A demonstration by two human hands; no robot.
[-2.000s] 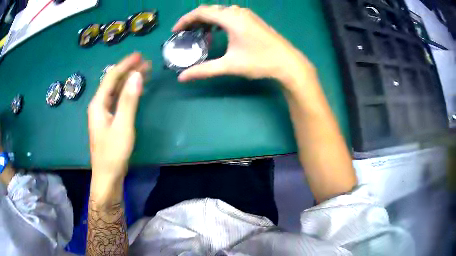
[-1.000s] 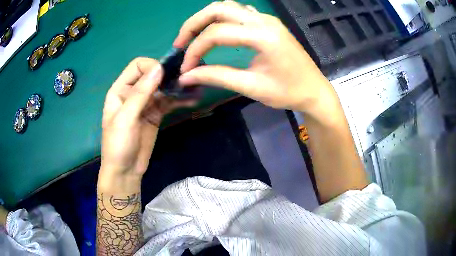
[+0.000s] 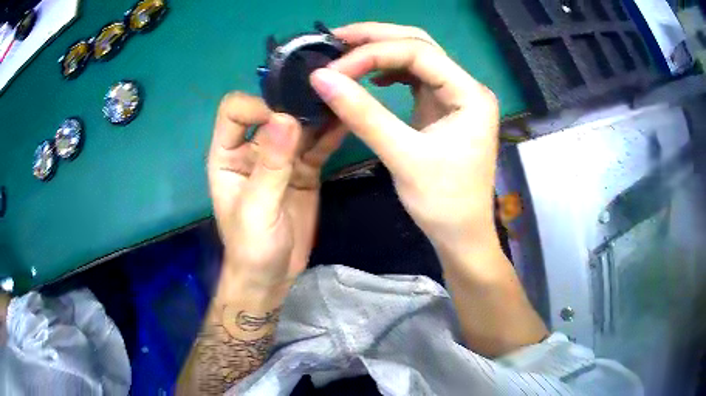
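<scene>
A round black watch case with short lugs is held up above the front edge of the green mat, its dark face turned toward me. My left hand grips its lower edge, with the thumb in front. My right hand holds its right side, with the thumb on the dark face and the fingers behind. The far side of the case is hidden. Silver-blue speckled watch modules lie on the mat at the left. Three watch assemblies with amber centres lie in a row beyond them.
A black foam tray with square pockets is at the upper right. A white machine stands at the right, with an orange piece at its near corner. White paper lies far left. Another person's pale sleeve is at lower left.
The case, earlier seen edge-on between both hands, now shows its dark face and is higher and slightly right. The left hand has moved right. The view has shifted a little.
</scene>
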